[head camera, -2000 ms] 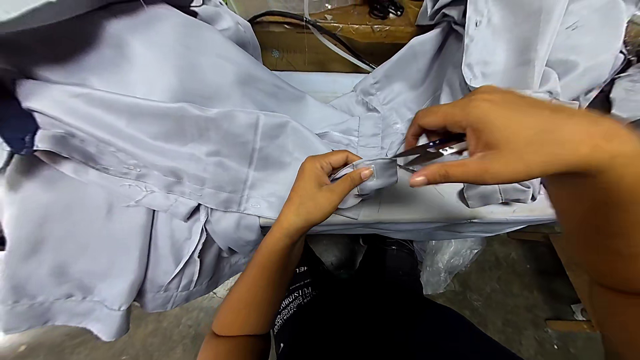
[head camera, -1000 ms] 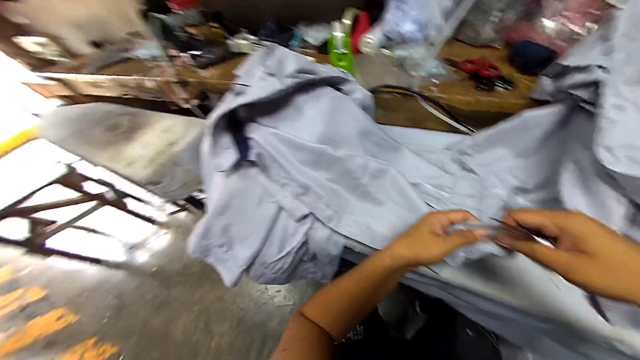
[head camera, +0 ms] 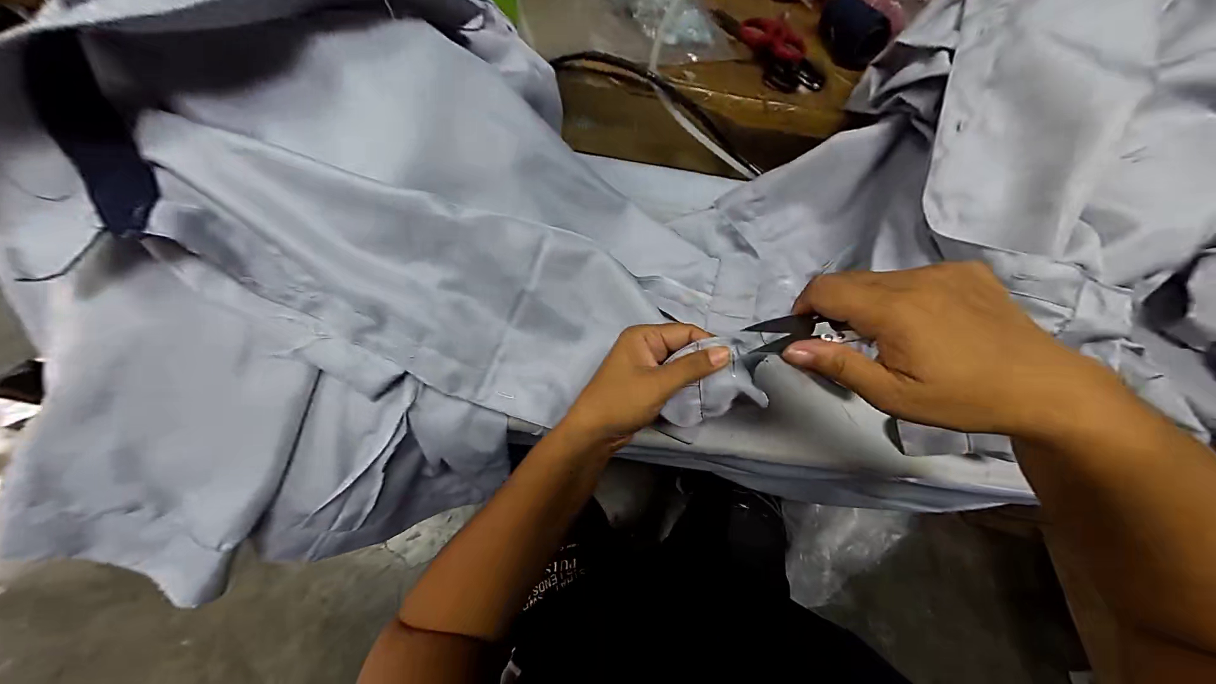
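My left hand (head camera: 655, 380) pinches a small folded part of a light grey garment (head camera: 427, 256) between thumb and fingers, near the front edge of a padded board (head camera: 807, 413). Just to its right, my right hand (head camera: 912, 347) grips small metal scissors (head camera: 781, 334), whose blades are parted and point left at the pinched cloth. The scissors' handles are mostly hidden by the fingers. More light grey cloth with a seam and buttonholes (head camera: 1026, 142) lies on the right. A dark navy strip (head camera: 95, 142) shows in the garment at the upper left.
Behind the board is a wooden bench (head camera: 741, 95) with red-handled scissors (head camera: 774, 40), a dark roll (head camera: 855, 30) and clear plastic. A black cable and a white one (head camera: 684, 114) run down to the board. Cloth hangs over the front left edge; a clear plastic bag (head camera: 841, 551) hangs below.
The view swung left and came back. Both hands stay close together at the cloth, with the scissors in the right hand throughout.
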